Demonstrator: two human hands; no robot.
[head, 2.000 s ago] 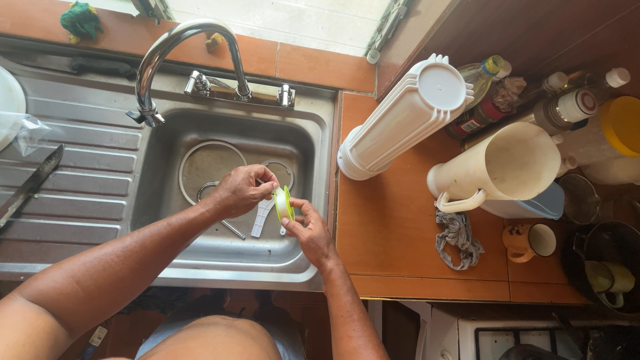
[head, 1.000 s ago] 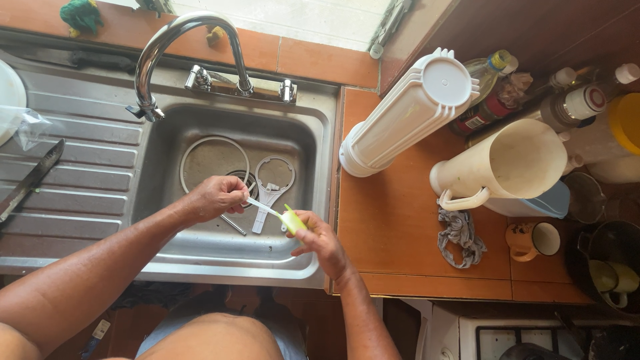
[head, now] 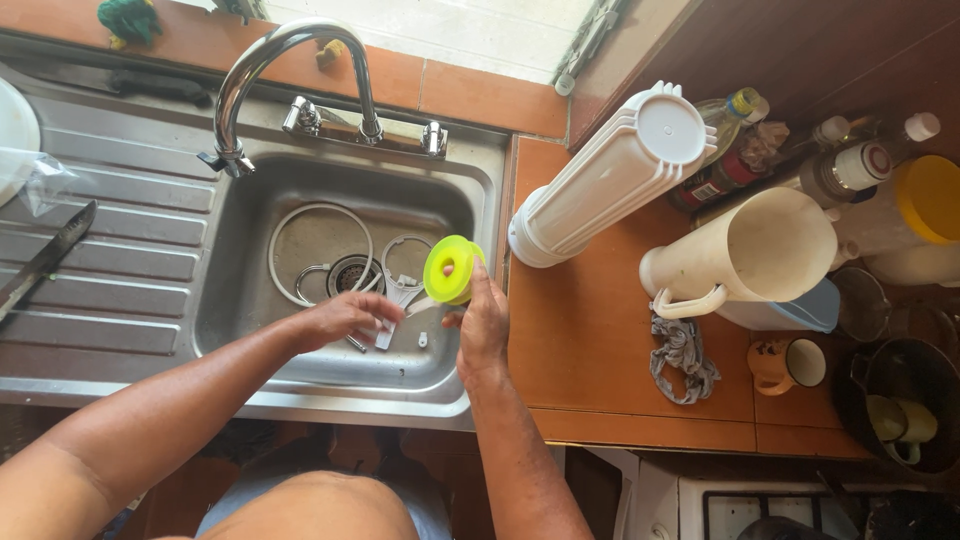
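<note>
My right hand (head: 482, 319) grips a yellow-green spool (head: 448, 271) of white tape over the right part of the steel sink (head: 247, 330), its flat face toward me. A loose end of white tape (head: 424, 305) hangs by the spool. To its left is my left hand (head: 351, 321), slightly blurred, fingers spread; nothing plain shows in it. Below, in the basin, lie a coiled white tube (head: 279, 241), a white plastic filter wrench (head: 386, 334), a small white fitting (head: 423, 340) and a thin curved metal faucet (head: 301, 281) near the drain.
A chrome kitchen faucet (head: 259, 56) arches over the basin. White filter housings (head: 600, 180) stand on the tiled counter at right, beside a cream pitcher (head: 694, 251), a grey rag (head: 681, 360), a mug (head: 780, 366) and bottles. A knife (head: 49, 251) lies on the drainboard.
My hands have drawn apart from where they were close together at the spool. The spool has turned its flat face toward the view. The wrench, partly hidden at first, shows more.
</note>
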